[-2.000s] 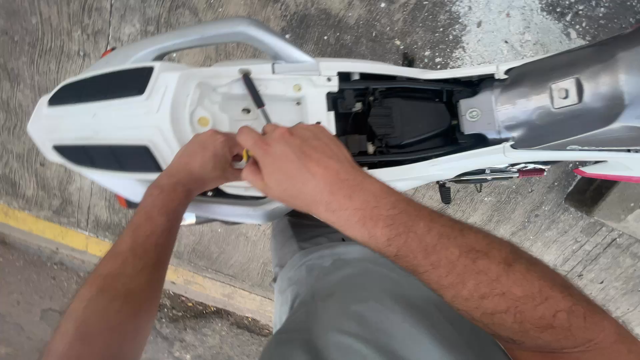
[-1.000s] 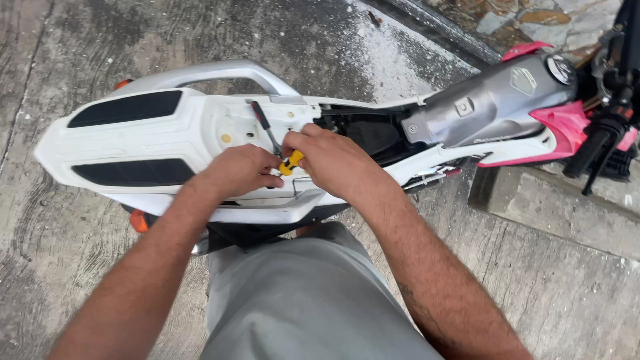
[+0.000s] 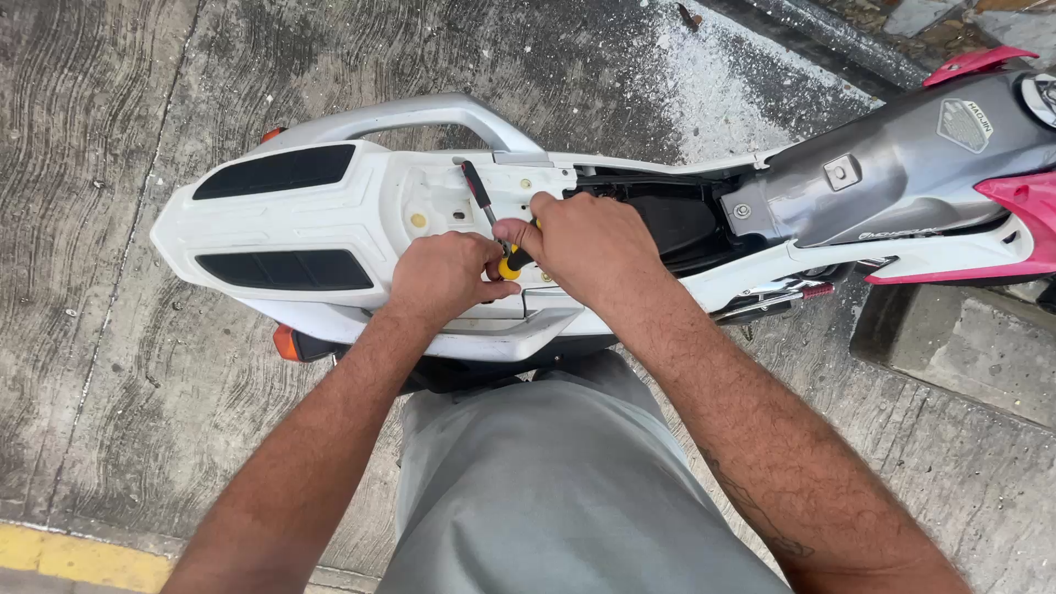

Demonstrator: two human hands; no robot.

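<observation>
The white plastic tail fairing of a motorcycle lies below me, with its seat off. My right hand is closed on a yellow-and-black handle, likely a screwdriver's; its far end is hidden by my fingers. My left hand has its fingertips at the lower left of that handle, and whether they grip it or a small part cannot be made out. A screwdriver with a black-and-red handle rests on the white panel just above my hands, its shaft pointing down between them.
To the right are the dark open bay and the grey fuel tank with a pink side panel. A silver grab rail runs along the far side. A concrete block stands on the ground at the right.
My hands stay close together over the white panel around the yellow-and-black handle, which shows more than two seconds ago. The view has shifted, now showing more of the tank.
</observation>
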